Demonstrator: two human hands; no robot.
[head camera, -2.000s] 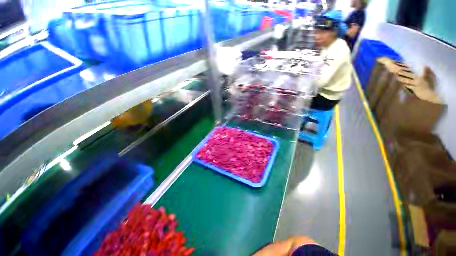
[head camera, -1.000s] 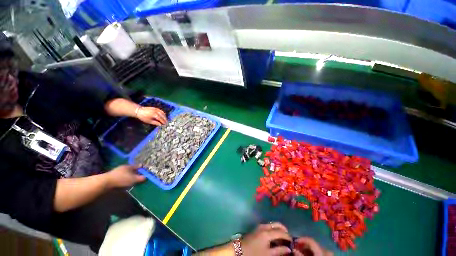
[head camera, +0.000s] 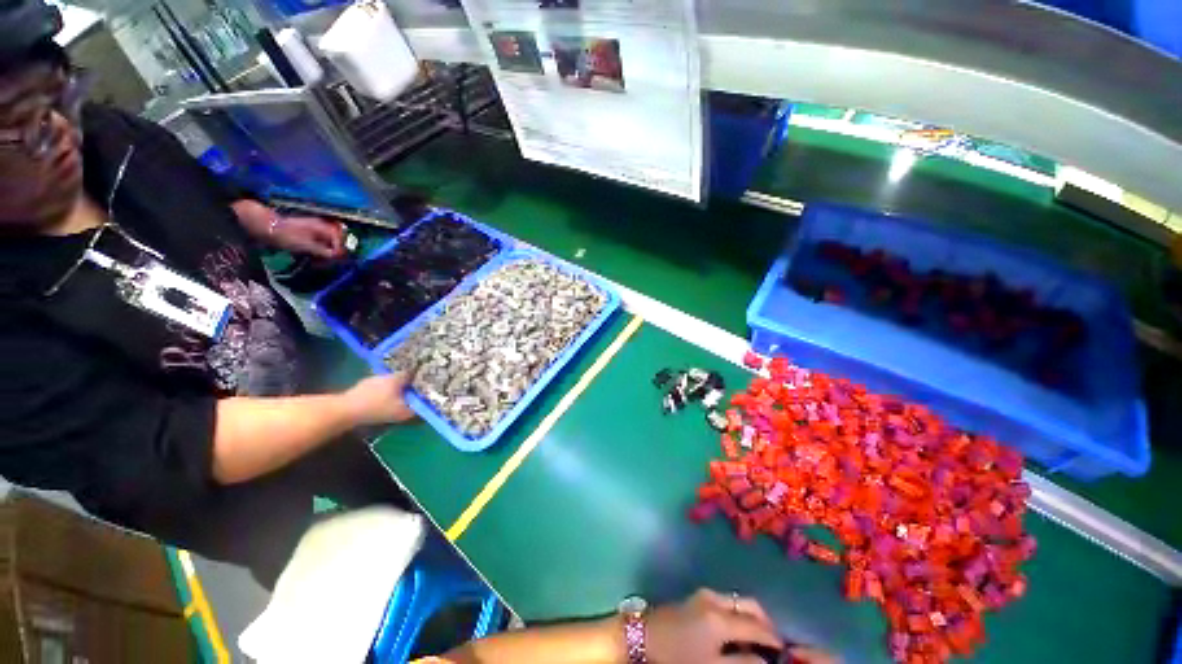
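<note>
My left hand (head camera: 710, 627), with a bracelet and a ring, is at the bottom edge over the green worktop, its fingertips on a small dark part (head camera: 752, 647). Only a bit of my right hand (head camera: 811, 656) shows beside it, cut off by the frame edge; its grip is hidden. A large loose heap of red plastic housings (head camera: 881, 480) lies just beyond my hands. A small pile of black-and-grey inserts (head camera: 687, 388) lies left of the heap. The deep blue bin (head camera: 946, 402) behind the heap holds dark red and black parts.
A person in black (head camera: 117, 337) stands at left, one hand on the shallow tray of grey parts (head camera: 499, 344), beside a tray of black parts (head camera: 408, 275). An instruction sheet (head camera: 603, 110) hangs above. A metal rail (head camera: 694, 331) edges the worktop behind.
The view has shifted, so the worktop things sit farther right. The person's far hand has moved from the trays to beyond the black-parts tray. My hands sit lower, more cut off.
</note>
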